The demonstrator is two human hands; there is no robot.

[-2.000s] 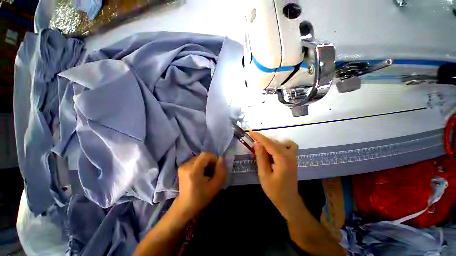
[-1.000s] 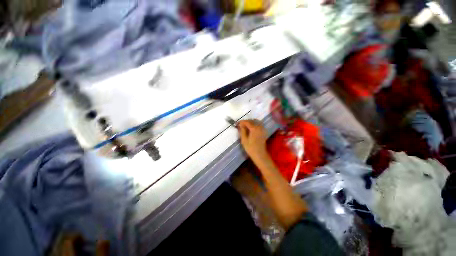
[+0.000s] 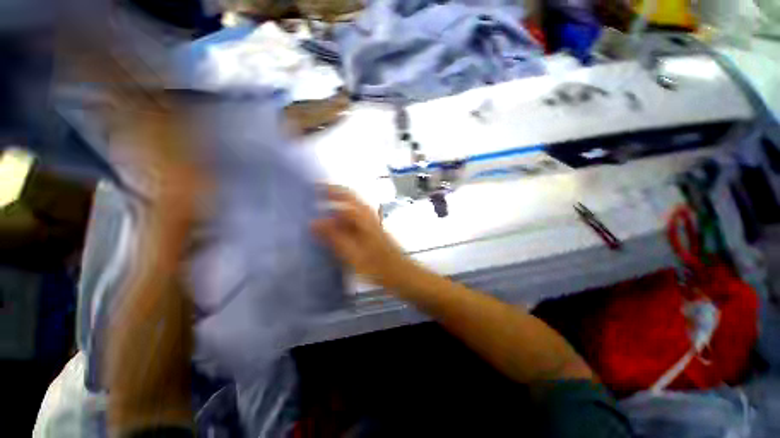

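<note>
The blue-grey cloth (image 3: pixel 257 205) is a blurred upright heap left of the sewing machine head (image 3: pixel 428 175), hanging over the table's front edge. My left hand (image 3: pixel 167 184) is heavily blurred at the cloth's left side, its forearm rising from the bottom edge; its fingers cannot be made out. My right hand (image 3: pixel 351 235) is at the cloth's right edge, fingers bent onto the cloth, left of and in front of the needle area. The dark red snips (image 3: pixel 597 226) lie loose on the white table, right of the needle area.
Red-orange scissors (image 3: pixel 682 235) are at the right table edge, above a red bag (image 3: pixel 663 329) with a white tie. More blue-grey cloth (image 3: pixel 436 47) lies behind the machine. A grey band (image 3: pixel 505 282) runs along the front edge. A pale bag (image 3: pixel 62 398) is at lower left.
The snips, in my right hand before, now lie on the table. My right hand has moved left to the cloth. My left hand has moved up along the cloth. The view has swung right, then back left.
</note>
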